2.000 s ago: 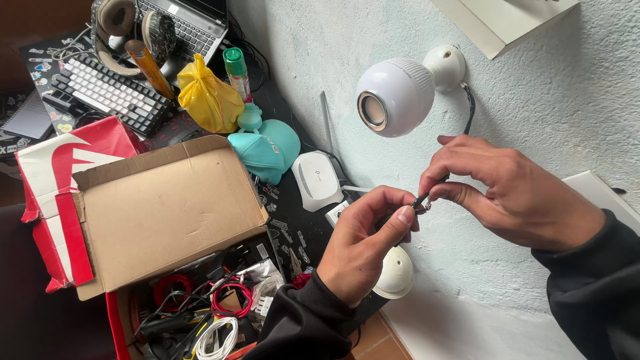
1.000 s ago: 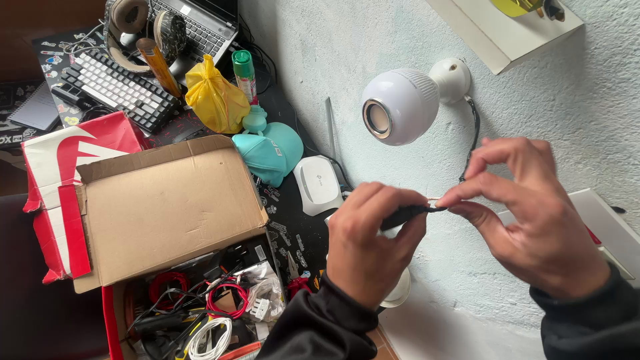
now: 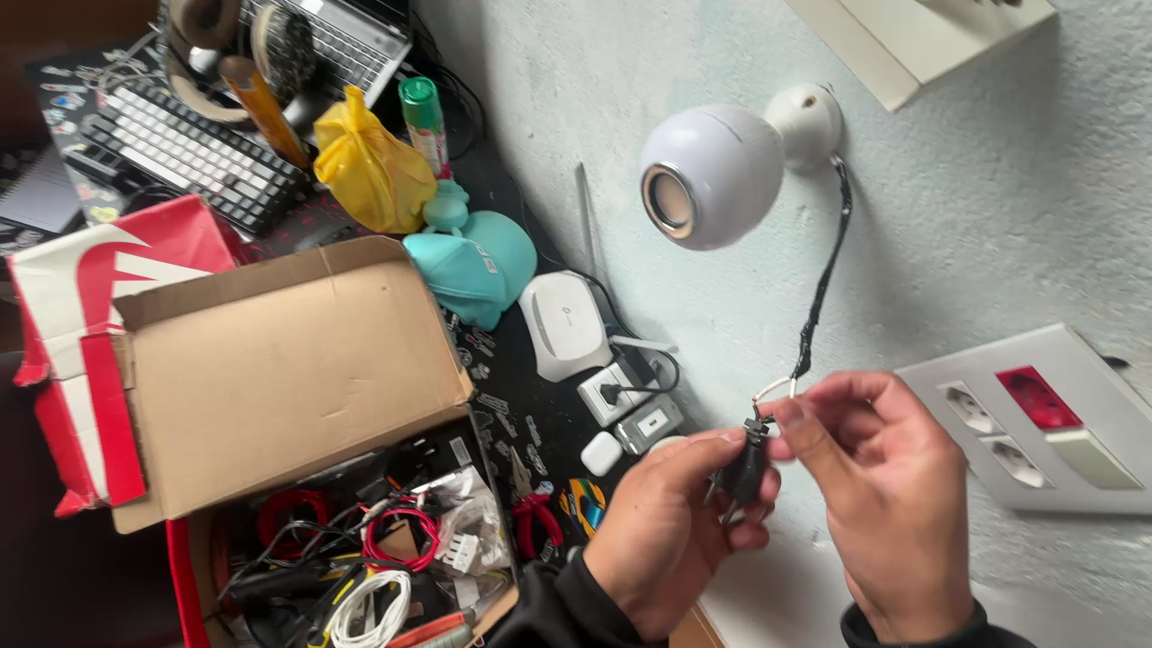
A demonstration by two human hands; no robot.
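Observation:
My left hand [image 3: 670,522] holds a black electrical plug [image 3: 743,463], its metal pins pointing down towards the palm. My right hand [image 3: 886,486] pinches a thin white wire [image 3: 774,389] just above the plug, between thumb and forefinger. A black-wrapped cable [image 3: 823,279] runs from these wires up to the white wall base [image 3: 805,126] of a round white lamp [image 3: 711,175]. Whether the wire ends are joined to the plug cannot be told, as fingers hide part of it.
An open shoebox [image 3: 184,576] of cables and tools stands lower left. A white router [image 3: 565,326], a power adapter [image 3: 650,423] and red-handled pliers [image 3: 537,525] lie on the black desk. A wall socket plate [image 3: 1035,423] is right of my right hand.
Both hands have moved lower against the wall. The plug, mostly covered by my left hand a second ago, now shows with its pins, and white wires are visible above it.

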